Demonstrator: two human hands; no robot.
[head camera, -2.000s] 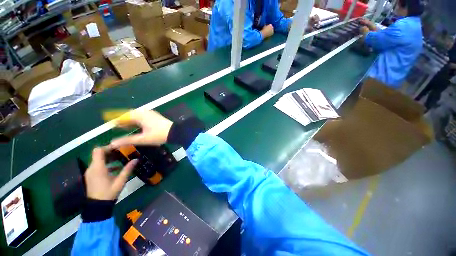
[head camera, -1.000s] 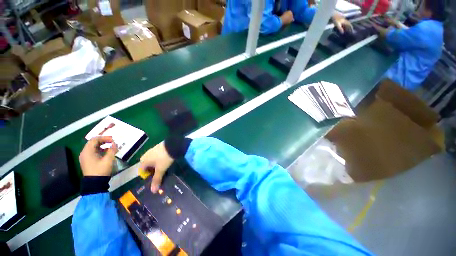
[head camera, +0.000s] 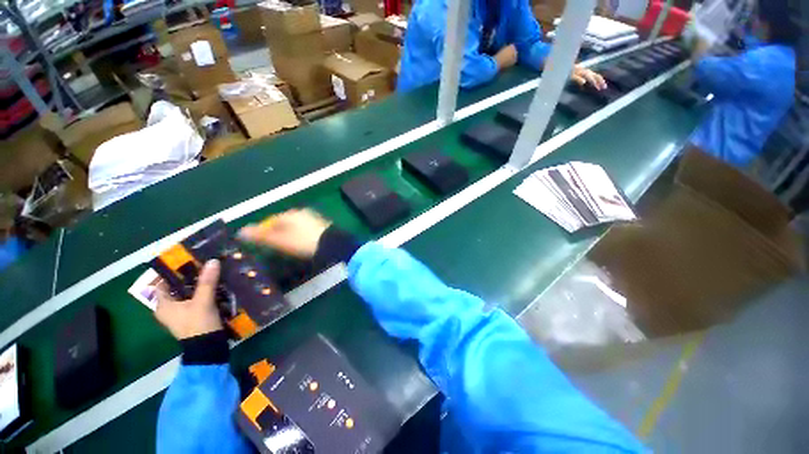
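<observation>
My left hand (head camera: 191, 310) holds a printed black sleeve (head camera: 253, 282) with orange strap pictures above the belt. My right hand (head camera: 293, 232), slightly blurred, is at the sleeve's upper right edge, with a yellow-orange finger cot (head camera: 266, 223); whether it grips anything is unclear. A white printed face (head camera: 146, 288) shows partly behind my left fingers; the rest is hidden. A stack of flat sleeves (head camera: 333, 399) lies on the near ledge. Plain black boxes (head camera: 373, 199) stand in a row on the green belt, another (head camera: 80, 356) at left. A white-topped sleeved box (head camera: 9, 386) is cut off at the left edge.
Fanned white and grey cards (head camera: 577, 195) lie on the right ledge. A grey-white post (head camera: 550, 84) rises by the belt. People in blue smocks are across the belt and at far right. An open carton (head camera: 718, 248) with clear plastic is at right; cartons stand behind.
My right hand has moved up from the stack. A black sleeve is now in my left hand, where the white-topped box was. The belt boxes appear further down-left, and the view has shifted slightly.
</observation>
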